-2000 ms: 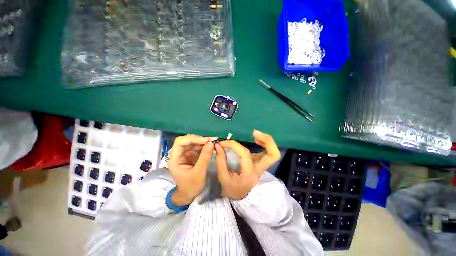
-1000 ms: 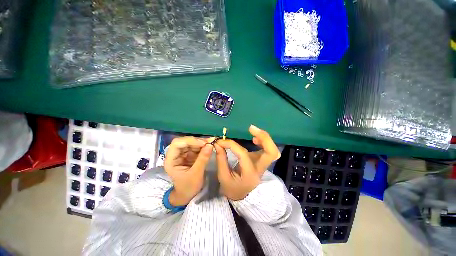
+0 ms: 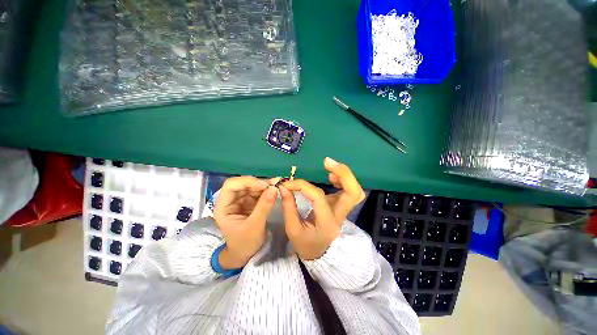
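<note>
My left hand [image 3: 243,212] and my right hand [image 3: 317,212] meet at the bench's front edge. Their thumbs and index fingers pinch a tiny dark flex cable module [image 3: 279,183] between them. Its thin gold tail [image 3: 292,172] stands up above the right index finger. The fingertips hide most of it. A black rounded-square housing [image 3: 285,136] with a pale rim lies on the green mat [image 3: 216,134] beyond the hands, touched by neither. Dark tweezers [image 3: 370,124] with a pale end lie on the mat to the right of the housing.
A blue bin [image 3: 444,49] holds small white fittings [image 3: 395,44], a few spilled beside it. A clear blister tray [image 3: 177,55] lies at left, stacked blister trays [image 3: 524,98] at right. Below the bench edge are a white tray [image 3: 154,199] and a black tray [image 3: 424,252], both with black pieces.
The bench items have shifted slightly up and left in view. The gold tail stands more upright than two seconds ago. Both hands keep their pinch, nearly in place.
</note>
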